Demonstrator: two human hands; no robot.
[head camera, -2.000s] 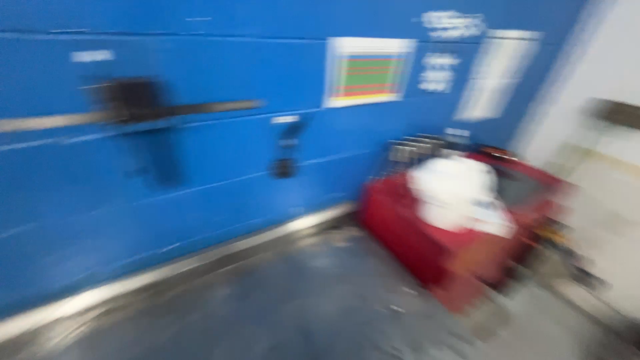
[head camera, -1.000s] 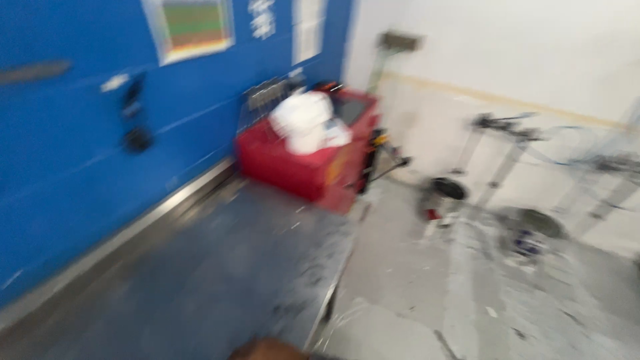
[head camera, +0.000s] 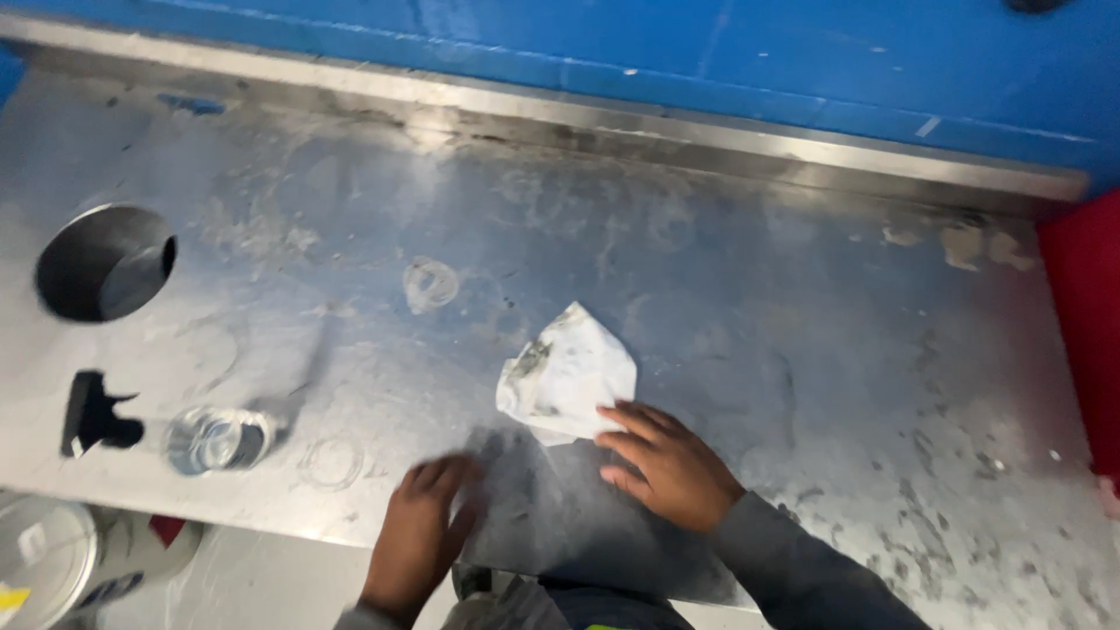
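Observation:
A folded white cloth (head camera: 577, 376) with dark smudges lies on the stained metal worktop (head camera: 744, 306). My right hand (head camera: 669, 464), fingers spread, reaches the cloth's lower right edge with its fingertips; whether it presses on it cannot be told. My left hand (head camera: 429, 525) is somewhat blurred, over the worktop's front edge to the lower left of the cloth, with nothing in it. Left of that hand stands a clear container of liquid (head camera: 219, 439), beside a black spray trigger head (head camera: 96, 416).
A round opening (head camera: 107, 262) shows at the worktop's left. A metal ledge (head camera: 560, 105) runs along the blue wall. Something red (head camera: 1085, 324) stands at the right end. A lidded white bucket (head camera: 131, 551) is below the front edge at left.
The view has swung a long way, from the wall and red box onto the worktop. Both hands now show over it; one second ago only a bit of a hand showed at the bottom edge.

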